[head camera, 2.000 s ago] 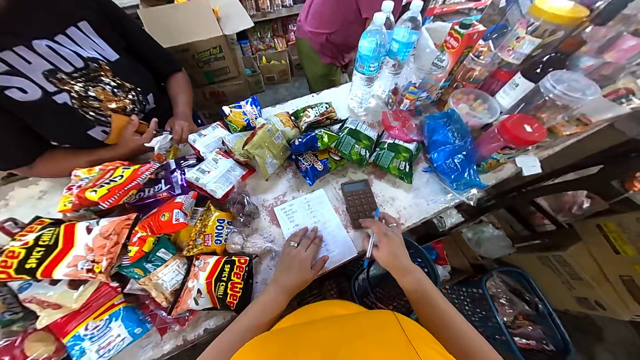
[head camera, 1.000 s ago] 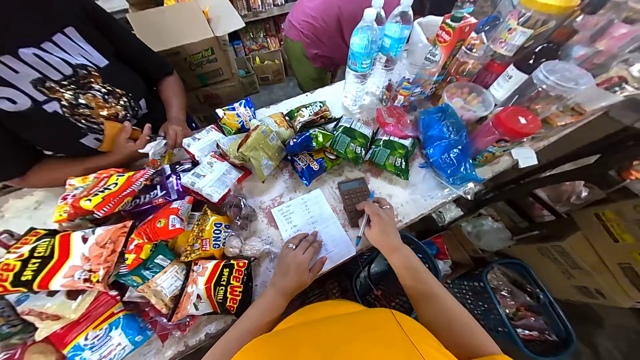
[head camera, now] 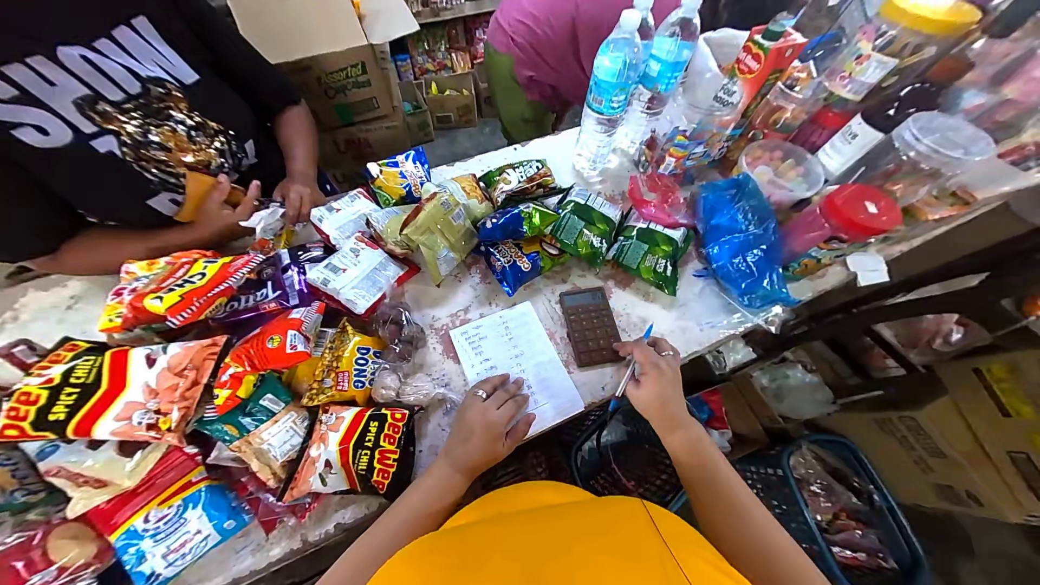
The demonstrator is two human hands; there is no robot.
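Observation:
A sheet of paper with handwriting point(head camera: 528, 357) lies on the worn counter, and my left hand point(head camera: 490, 424) rests on its lower left part, a ring on one finger. My right hand point(head camera: 654, 380) holds a blue ballpoint pen point(head camera: 624, 378), tip up past the fingers. Its fingertips are at the lower right corner of a brown calculator point(head camera: 589, 327), which lies beside the paper. Left of the paper are small clear bags of round items point(head camera: 402, 386) and a yellow snack pack point(head camera: 345, 366). Green chip packs point(head camera: 587, 223) lie beyond the calculator.
Many snack packs point(head camera: 122, 390) cover the counter's left side, where another person's hands point(head camera: 227, 213) hold something. Water bottles point(head camera: 609, 85), a blue plastic bag point(head camera: 741, 236) and lidded jars point(head camera: 861, 210) stand or lie at the right. Plastic baskets point(head camera: 881, 496) sit below the counter edge.
My right hand, with the pen in it, was right at the calculator's lower edge one second ago and is now slightly lower. My left hand stays on the paper.

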